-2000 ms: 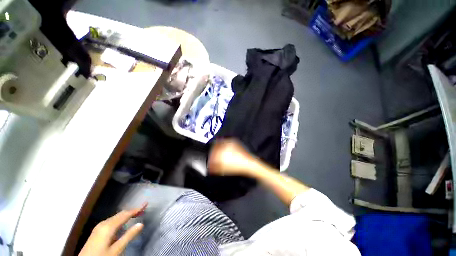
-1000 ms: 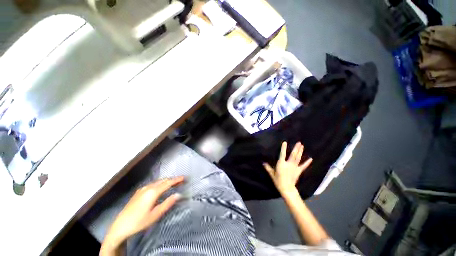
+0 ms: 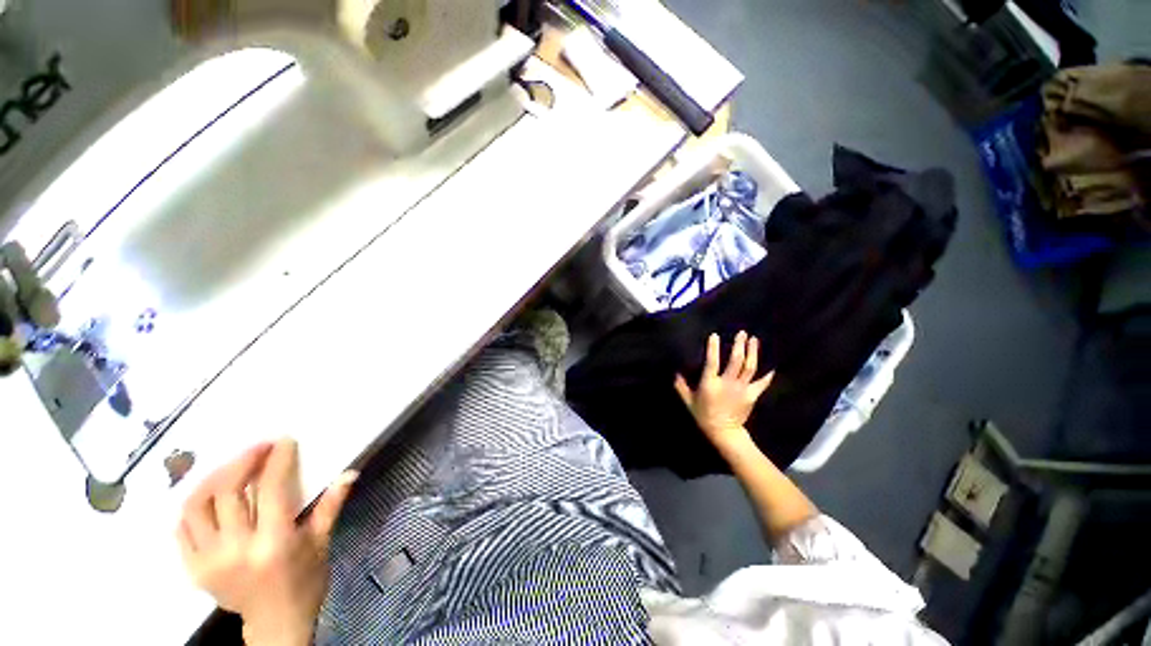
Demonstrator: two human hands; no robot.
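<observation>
A black garment piece (image 3: 808, 303) lies draped over a white plastic bin (image 3: 886, 394) to the right of the table. My right hand (image 3: 726, 391) rests on the cloth with its fingers spread, not gripping it. My left hand (image 3: 259, 530) is at the front edge of the white sewing table (image 3: 379, 341), fingers apart and bent, the thumb at the edge; nothing shows in it. The white sewing machine (image 3: 436, 44) stands on the table, its needle area at the far left.
Blue-white scraps (image 3: 707, 240) and dark scissors loops (image 3: 683, 284) lie in the bin. A blue container (image 3: 1010, 189) with brown material (image 3: 1098, 139) stands at the upper right. A metal frame (image 3: 1010, 505) stands at the lower right. Striped cloth (image 3: 505, 505) covers my lap.
My left hand has moved from above my lap to the table's edge. My right hand first swept over the cloth, then came to rest on it, spread. The cloth now spreads wider over the bin.
</observation>
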